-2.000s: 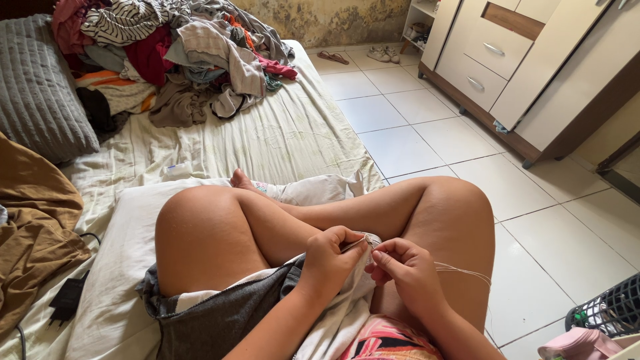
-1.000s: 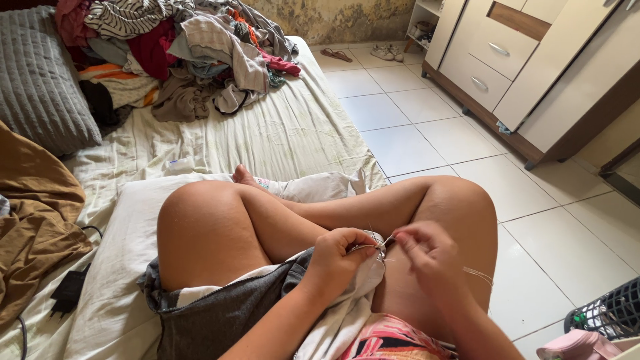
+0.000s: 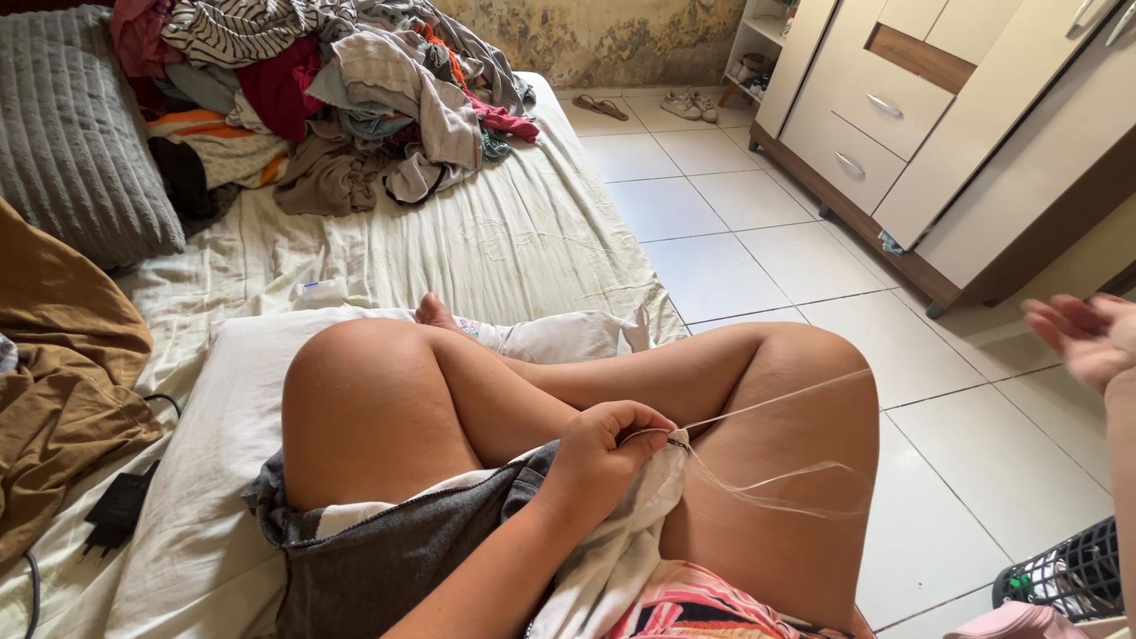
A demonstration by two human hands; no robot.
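Note:
In the lap lies a grey and white cloth garment (image 3: 399,550), and my left hand (image 3: 612,453) pinches its light edge between thumb and fingers. White thread (image 3: 772,397) runs from that edge up to the right, pulled out taut, and fades from sight past the knee. Looser strands of thread droop over the right thigh. My right hand (image 3: 1087,337) is raised far out at the right edge of the view, partly cut off, with its fingers apart; no needle can be made out there.
A pile of clothes (image 3: 399,80) and a grey pillow (image 3: 75,133) lie on the bed. A black charger (image 3: 120,510) is on the sheet at left. A wardrobe (image 3: 896,115) stands at right, with a black mesh basket (image 3: 1065,568) lower down. Sandals (image 3: 601,107) are on the tiled floor.
My right hand has moved from beside the left hand far out to the right, and thread now stretches out from the cloth. The left hand stays at the cloth's edge.

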